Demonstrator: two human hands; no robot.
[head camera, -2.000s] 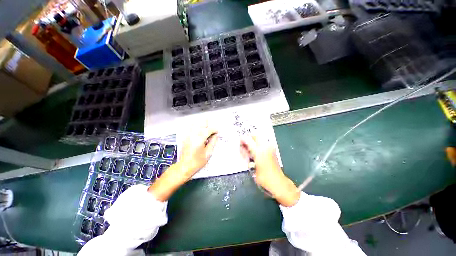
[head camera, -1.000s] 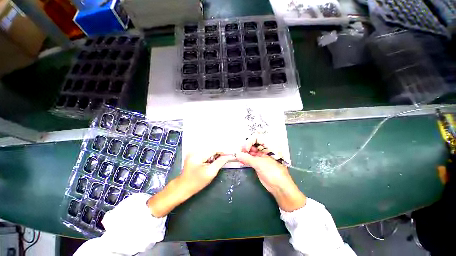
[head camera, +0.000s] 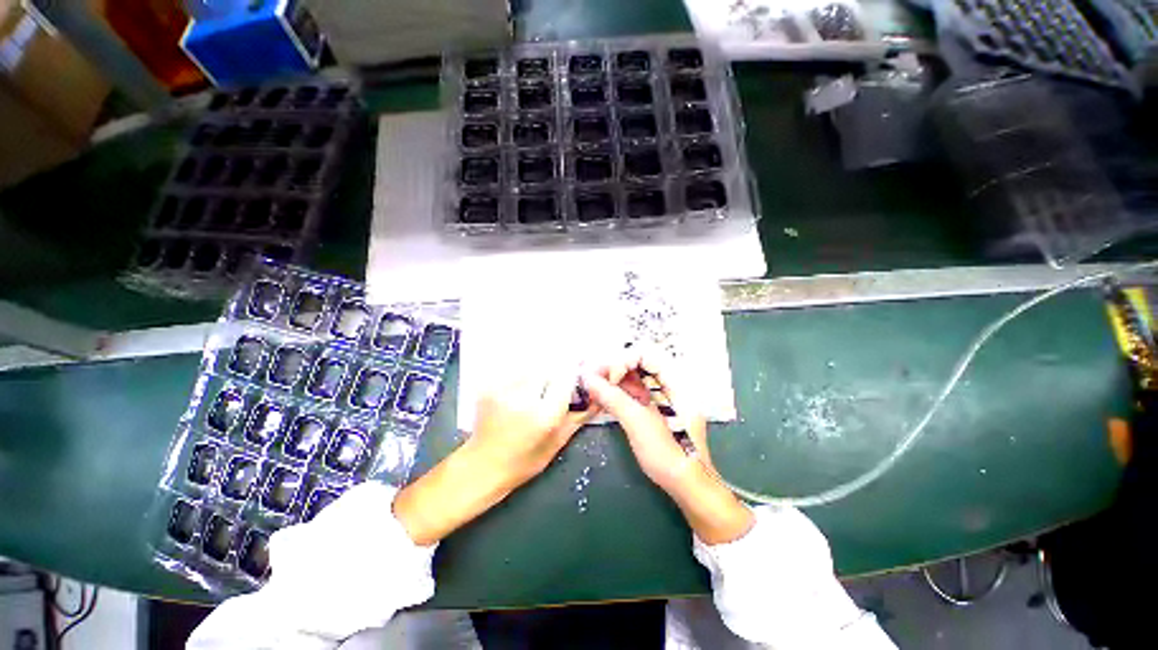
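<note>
My left hand (head camera: 527, 413) is over the near edge of the white work sheet (head camera: 508, 330), fingers closed on a small black housing (head camera: 580, 397) that is mostly hidden. My right hand (head camera: 648, 425) touches it from the right, holding a slim dark pick-up pen with light bands (head camera: 671, 413). The pen slants under the palm, and its tip is hidden by fingers. A clear air hose (head camera: 908, 438) runs from near my right wrist off to the right. Tiny dark parts (head camera: 648, 314) lie scattered on the sheet just beyond the hands.
A clear blister tray with black ring outlines (head camera: 305, 406) lies at left. Stacked trays (head camera: 584, 140) stand on a white board (head camera: 413, 241) ahead. A darker tray stack (head camera: 241, 178) is far left. A plastic bag (head camera: 883, 114) is upper right. Bright specks (head camera: 823, 413) dot the green mat.
My hands were apart, then came together at the sheet's near edge. Since then my left hand has moved slightly right, closer against the right. The hose has swung into a lower, wider curve.
</note>
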